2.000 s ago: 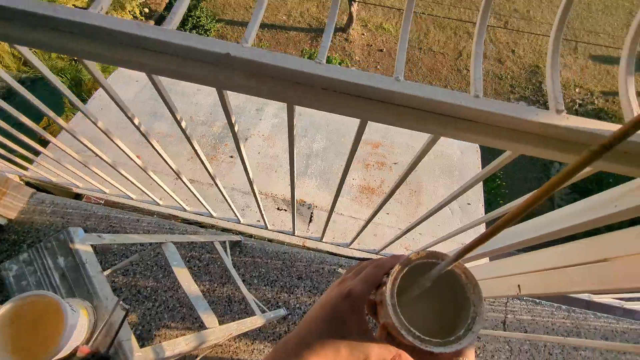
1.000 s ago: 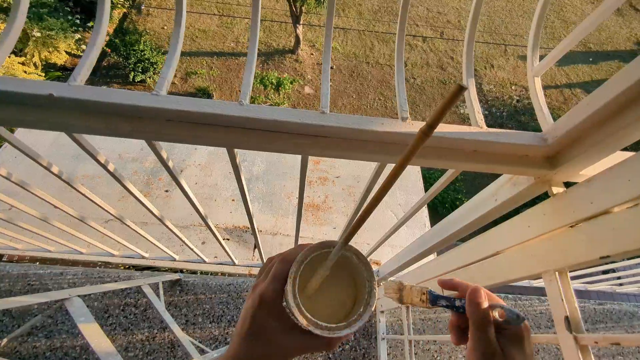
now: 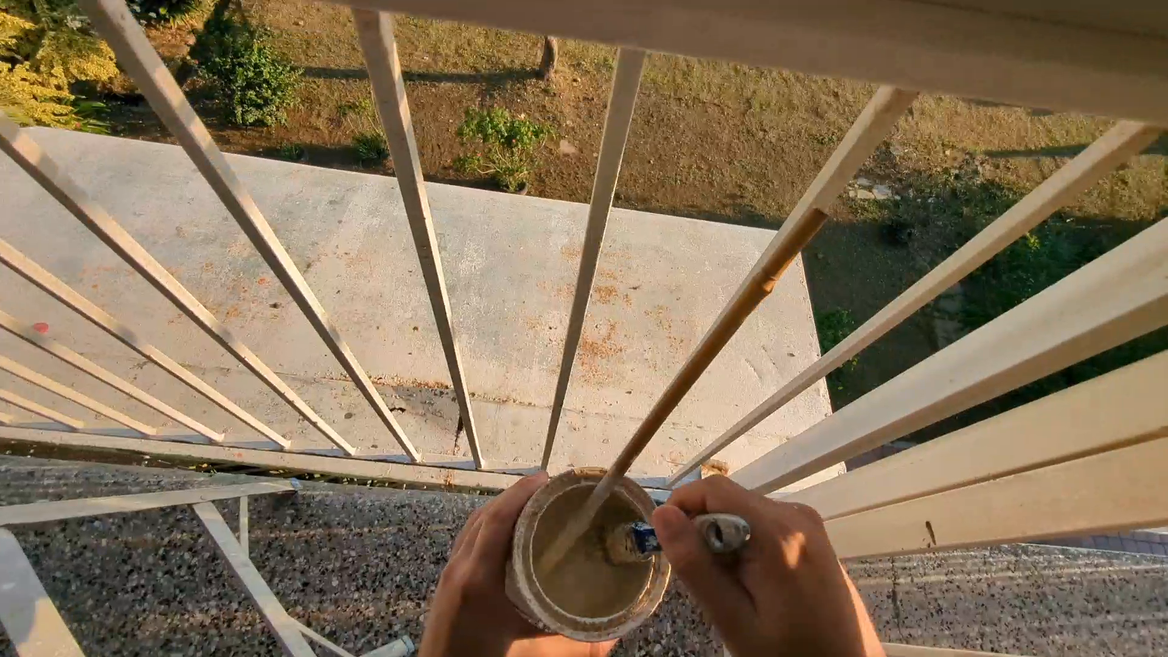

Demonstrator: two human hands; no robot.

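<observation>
My left hand (image 3: pixel 484 575) is wrapped around a round, paint-crusted container (image 3: pixel 593 625) of pale, cream-grey paint (image 3: pixel 589 589). A bamboo stick (image 3: pixel 698 365) stands slanted in the paint, its upper end leaning away to the right. My right hand (image 3: pixel 766 557) grips a paintbrush (image 3: pixel 725 532) by its handle, at the container's right side. The brush's ferrule and bristles are inside the rim, with the bristle tips at or in the paint. Both hands are in front of the foot of a white metal railing (image 3: pixel 415 210).
White slanted bars and a thick top rail (image 3: pixel 776 46) cross the view. Wide pale beams (image 3: pixel 1004 474) run along the right. A white metal ladder frame (image 3: pixel 246 566) stands at lower left on the speckled floor (image 3: pixel 365 547). Beyond the railing lie a concrete slab (image 3: pixel 319 219) and a garden.
A second ago the brush was outside the container, by the railing at its right; now its bristles are inside. The view has moved lower and closer to the bars.
</observation>
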